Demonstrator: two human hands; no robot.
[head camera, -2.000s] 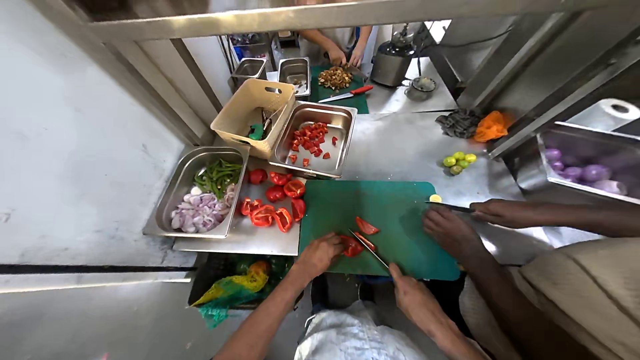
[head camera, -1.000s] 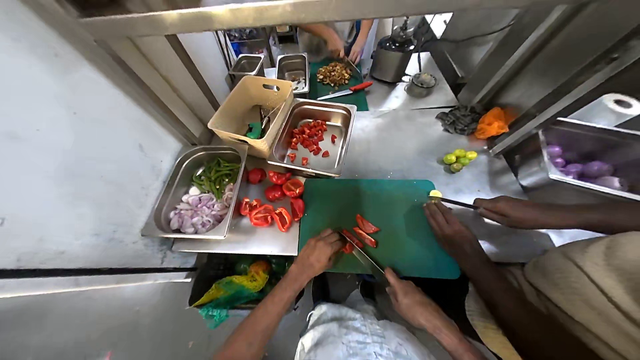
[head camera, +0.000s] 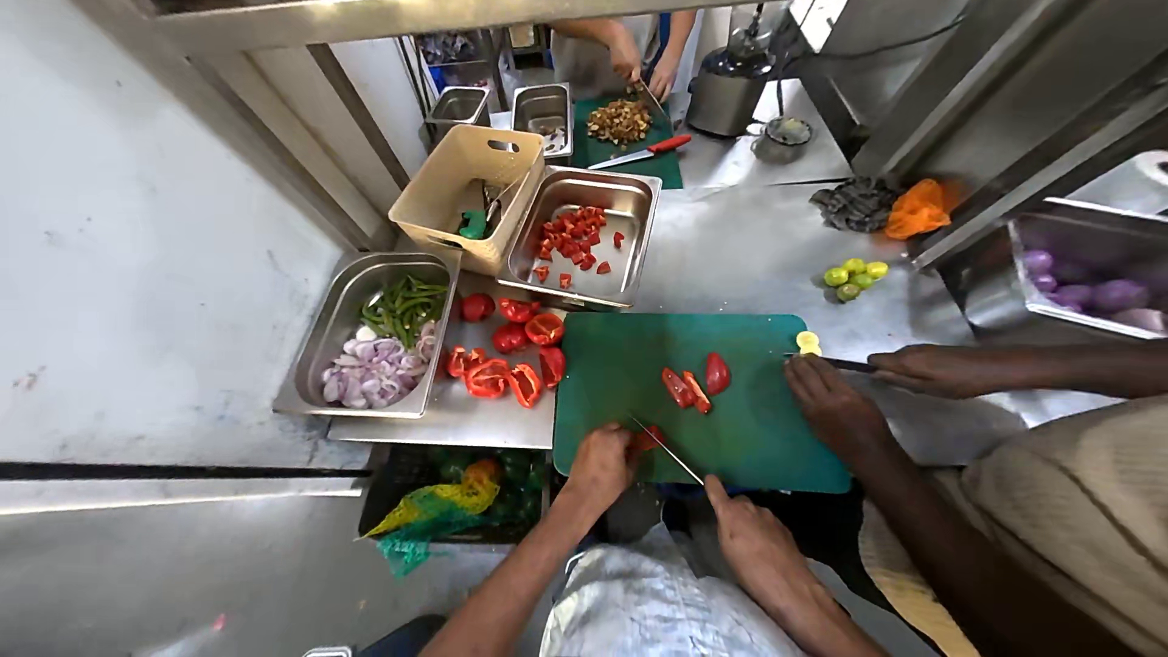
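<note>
My left hand (head camera: 602, 464) holds a piece of red bell pepper (head camera: 648, 439) down near the front left of a green cutting board (head camera: 602, 365). My right hand (head camera: 750, 537) grips a knife (head camera: 677, 456), whose blade lies at the pepper piece beside my left fingers. Several cut pepper strips (head camera: 677, 388) rest farther back on the board. Left of the board are more red peppers, whole and cut open (head camera: 487, 378). Behind them, a steel pan (head camera: 646, 196) contains diced red pepper (head camera: 573, 234).
At right, a co-worker's hands (head camera: 835, 401) cut a lime at the board's edge, near several limes (head camera: 855, 276). A steel pan (head camera: 301, 379) holds sliced onions and green chilies. Beyond stand a beige bin (head camera: 429, 192) and another person chopping. A crate (head camera: 374, 511) sits below the counter.
My hands and knife have moved toward the front left of the board, away from the cut strips. The strips were beside the blade one second ago and now lie apart from it.
</note>
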